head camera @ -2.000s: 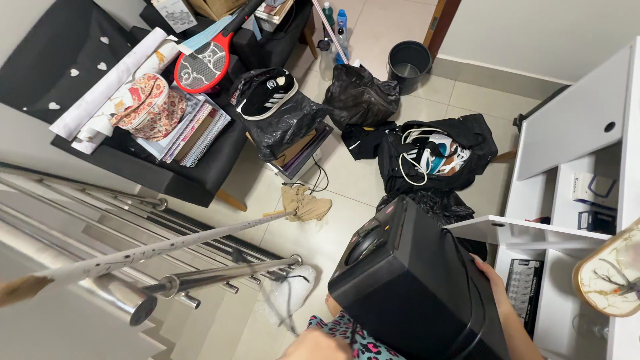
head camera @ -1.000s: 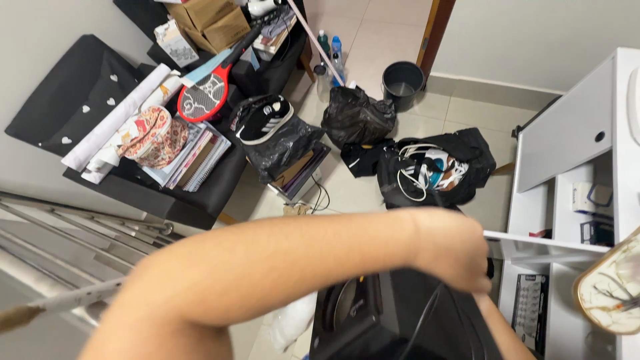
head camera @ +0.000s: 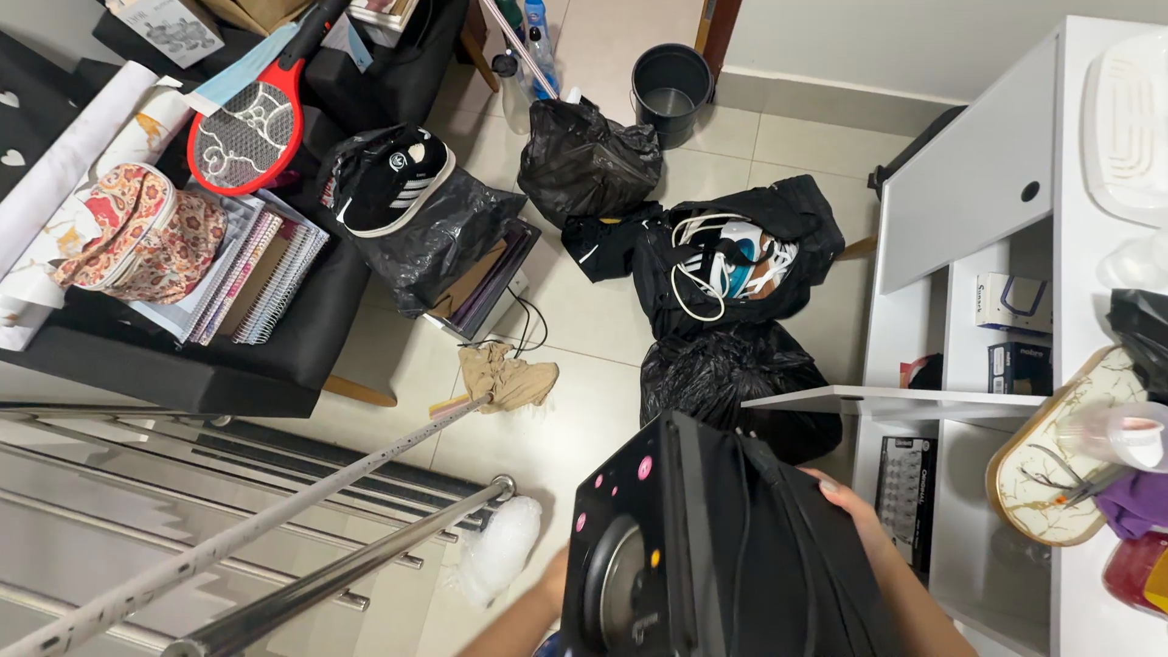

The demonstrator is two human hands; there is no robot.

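A large black speaker box (head camera: 730, 547) with pink dot stickers and a round speaker cone is between my hands at the bottom centre. A black cable lies over its side. My right hand (head camera: 844, 511) grips its right side, fingertips at the upper edge. Against its left side is my left hand (head camera: 555, 579), its fingers mostly hidden by the box. Just beyond the box, a knotted black plastic bag (head camera: 721, 370) rests on the tiled floor.
Steel stair railings (head camera: 365, 547) and a mop pole (head camera: 301, 511) run along the left. A white cabinet (head camera: 976, 173) with an opened door panel stands at right. Farther ahead are a bag of shoes (head camera: 812, 219), a black bucket (head camera: 672, 91) and a loaded black chair (head camera: 182, 374).
My left arm, stretched across the box one second ago, has drawn back to its left side. The speaker's sticker-dotted face shows more plainly now.
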